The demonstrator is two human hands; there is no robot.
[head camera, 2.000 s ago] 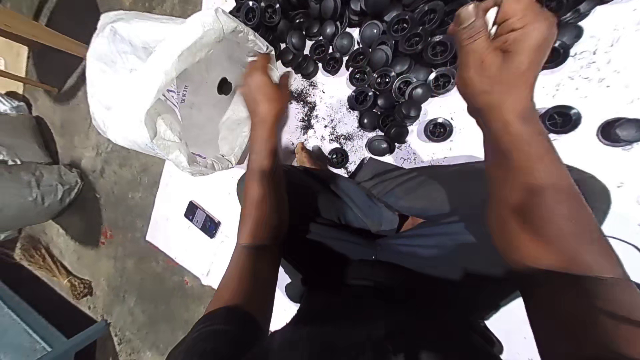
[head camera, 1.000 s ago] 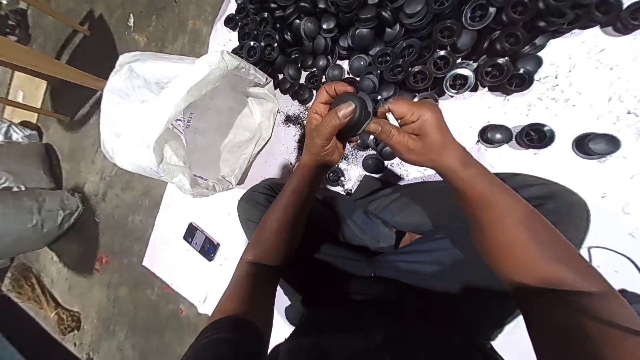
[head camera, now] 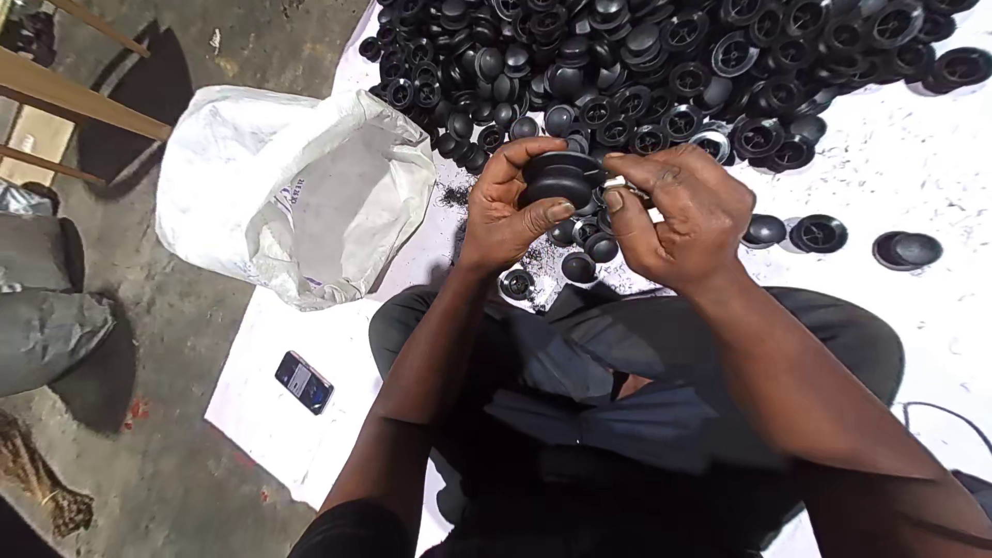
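Observation:
My left hand point(head camera: 508, 205) grips a round black plastic or rubber part point(head camera: 556, 180) with a grooved rim, thumb below it and fingers above. Close against its right side, my right hand point(head camera: 682, 205) pinches a small tool with a white handle point(head camera: 614, 183); the tool's tip is hard to make out. Beyond both hands spreads a heap of similar black round parts point(head camera: 643, 43), some domed side up, some showing spoked hollow insides. A few more lie near my lap, one of them a spoked part point(head camera: 517, 284).
An open white woven sack point(head camera: 225, 186) stands at left. A phone point(head camera: 304, 383) lies on the white sheet point(head camera: 260, 434). Single black parts point(head camera: 907, 249) rest at right. Grey sacks point(head camera: 39, 333) and wooden legs point(head camera: 85, 93) are at far left. Black shavings are scattered near the heap.
Two seconds ago my left hand was over the sack's mouth, with a black part inside the sack area, and my right hand was at the heap. Both hands have since come together around a black part.

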